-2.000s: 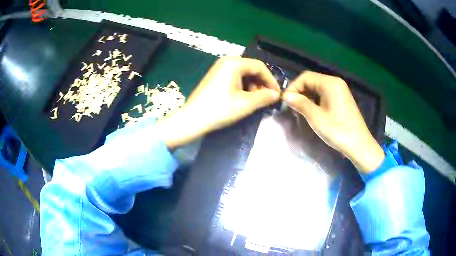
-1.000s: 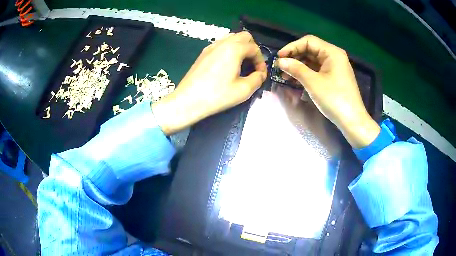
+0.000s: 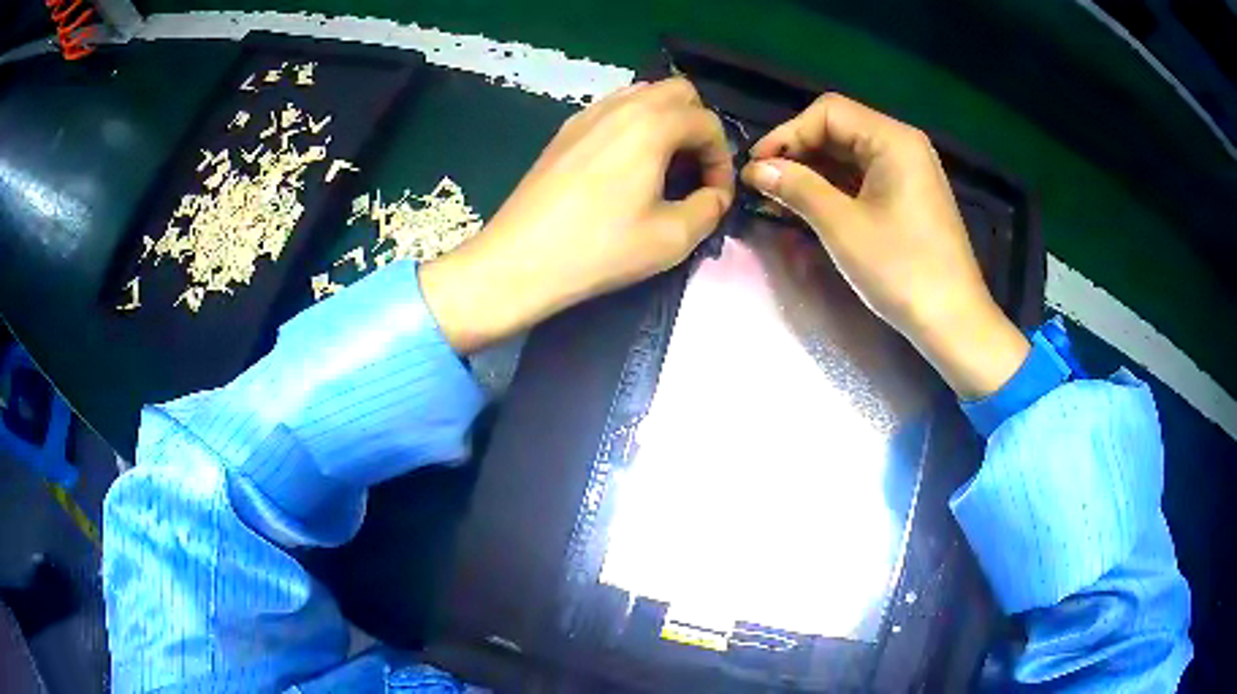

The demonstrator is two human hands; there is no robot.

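Observation:
An open tablet (image 3: 760, 447) lies in a black foam tray (image 3: 522, 542), its middle a glaring white sheet. A small gold strip (image 3: 695, 636) shows at its bottom edge. My left hand (image 3: 604, 203) is over the tablet's top end, thumb and fingers pinched together. My right hand (image 3: 882, 224) is just right of it, its thumb and finger closed on a small dark part (image 3: 741, 160). A thin dark wire shows between the hands. The fingers hide most of the part and the tablet's top end. Whether the left fingertips hold the wire cannot be told.
A shallow black tray (image 3: 364, 102) with a heap of cream pieces (image 3: 242, 224) stands at the left. More cream pieces (image 3: 427, 224) lie between it and my left forearm. A white stripe (image 3: 516, 61) crosses the green bench behind. A blue stool (image 3: 38, 420) shows at far left.
Over two seconds both hands have shifted slightly up in the picture, partly with the view. In the last second the right fingertips have closed on the small part and hide more of it.

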